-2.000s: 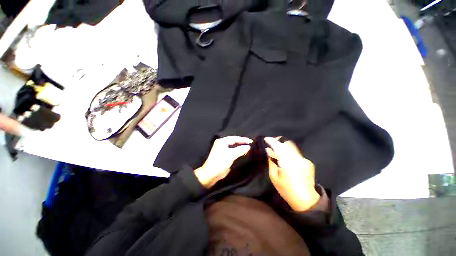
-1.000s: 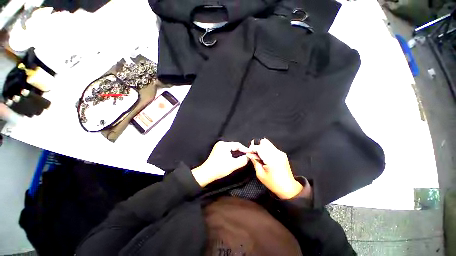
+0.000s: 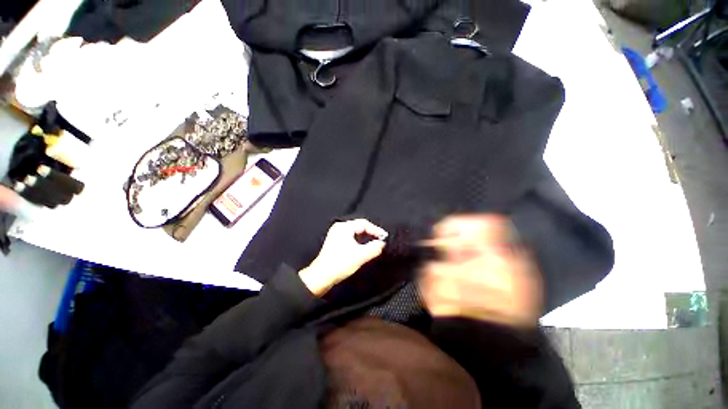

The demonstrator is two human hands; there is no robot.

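The dark jacket (image 3: 447, 160) lies across the table, its near edge by my body, with a chest flap on its upper part. My left hand (image 3: 347, 252) pinches at the jacket's near edge; a small bright spot shows at its fingertips, too small to name. My right hand (image 3: 479, 268) is blurred by motion, to the right of my left hand and apart from it, over the jacket. Whether it holds a needle or thread cannot be seen. A mesh-like grey lining (image 3: 397, 306) shows below the hands.
A second dark jacket (image 3: 275, 88) lies beyond, with silvery hangers (image 3: 323, 73) at the necks. On the left are an oval tray (image 3: 172, 196) with small buttons, a loose button pile (image 3: 217, 132), a brown cloth (image 3: 231, 168) and a lit smartphone (image 3: 247, 192). A blurred person's hand (image 3: 9, 200) shows at the left edge.
My hands were together at the jacket's near edge. My right hand has moved away to the right, while my left hand has stayed near the same spot.
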